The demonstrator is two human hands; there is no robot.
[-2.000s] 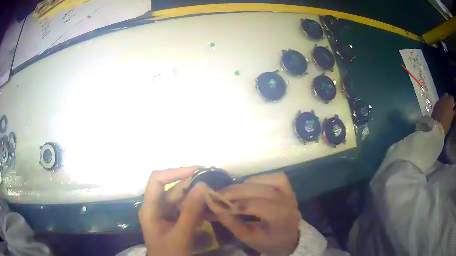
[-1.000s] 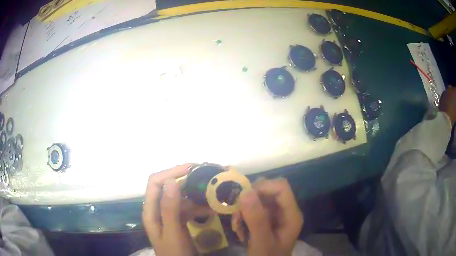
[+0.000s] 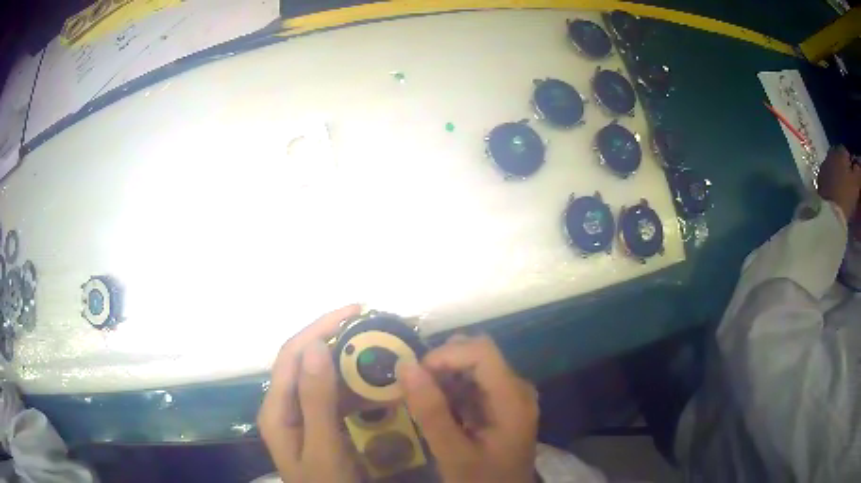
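My left hand [image 3: 316,406] holds a round black watch housing [image 3: 404,330] at the bottom centre. A flat cream ring adhesive [image 3: 356,377] with a small side hole lies over the housing's face. My right hand [image 3: 477,406] has its fingertips at the ring's right edge; whether they still grip it is unclear. A yellow backing strip [image 3: 408,447] with round cut-outs hangs below the housing, by my left hand. The housing's lower right part is hidden by the ring and my fingers.
Several black housings [image 3: 516,149] lie at the mat's right. One pale-ringed housing [image 3: 98,302] is at left, near small grey rings [image 3: 13,292]. Papers [image 3: 123,66] lie back left. A person's sleeve [image 3: 788,274] and a marked paper [image 3: 796,118] are at far right.
The cream ring has moved left from my right fingertips' side onto the housing's face. My right hand has followed it, closer to my left hand. The whole view has shifted slightly.
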